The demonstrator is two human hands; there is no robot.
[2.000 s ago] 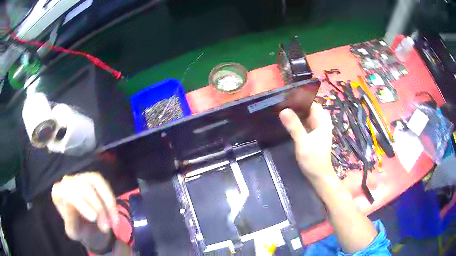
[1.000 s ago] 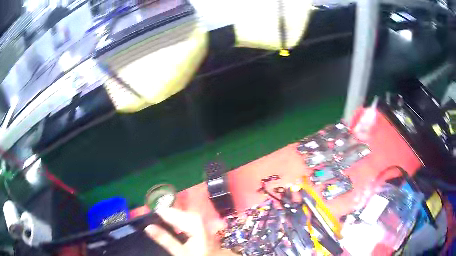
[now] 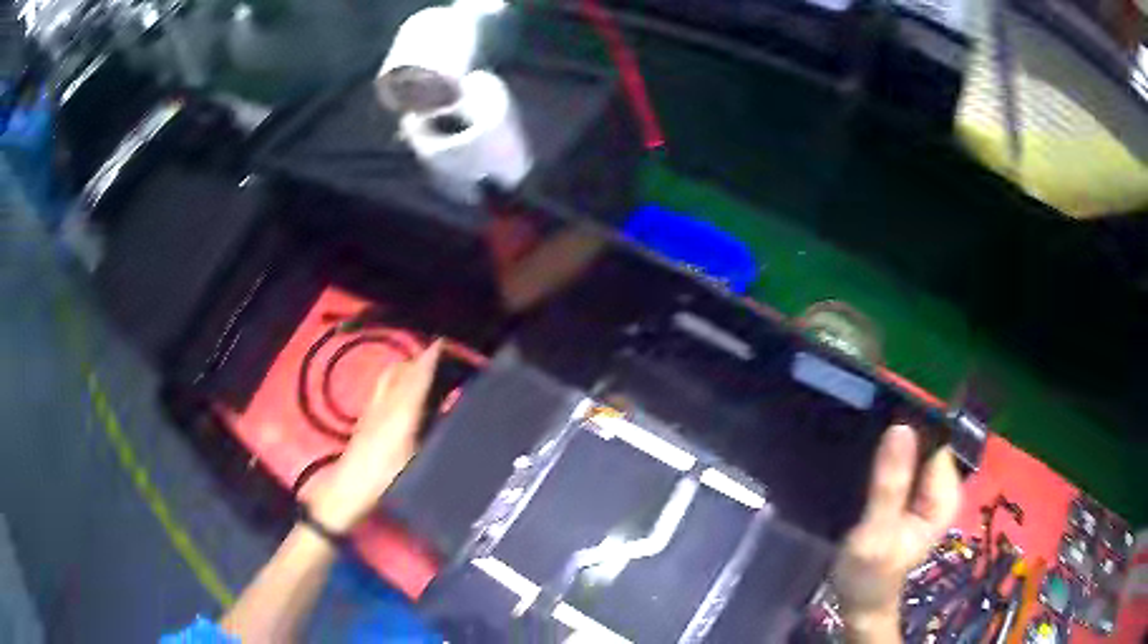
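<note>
A large glossy black panel point(image 3: 768, 421) with two pale labels stands tilted behind the open tablet chassis. My right hand point(image 3: 894, 516) holds the panel near its right end. The open chassis point(image 3: 617, 516), with a thin white bent ribbon across its dark centre, lies on a flat black pad point(image 3: 497, 434). My left hand point(image 3: 390, 421) is blurred at the pad's left edge, beside a coiled black cable; its fingertips are partly hidden, and whether it grips anything is unclear. The chassis's near end is cut off by the picture's edge.
White rolls point(image 3: 472, 138) sit on a black box at the back left. A blue bin point(image 3: 692, 249) and a round glass dish point(image 3: 837, 330) stand behind the panel. Loose flex cables point(image 3: 969, 585) and small circuit boards point(image 3: 1093, 554) lie at the right. A coiled black cable point(image 3: 315, 377) lies left.
The view swung up and right, then down and left. My left hand has moved down beside the chassis and pad. My right hand still holds the panel.
</note>
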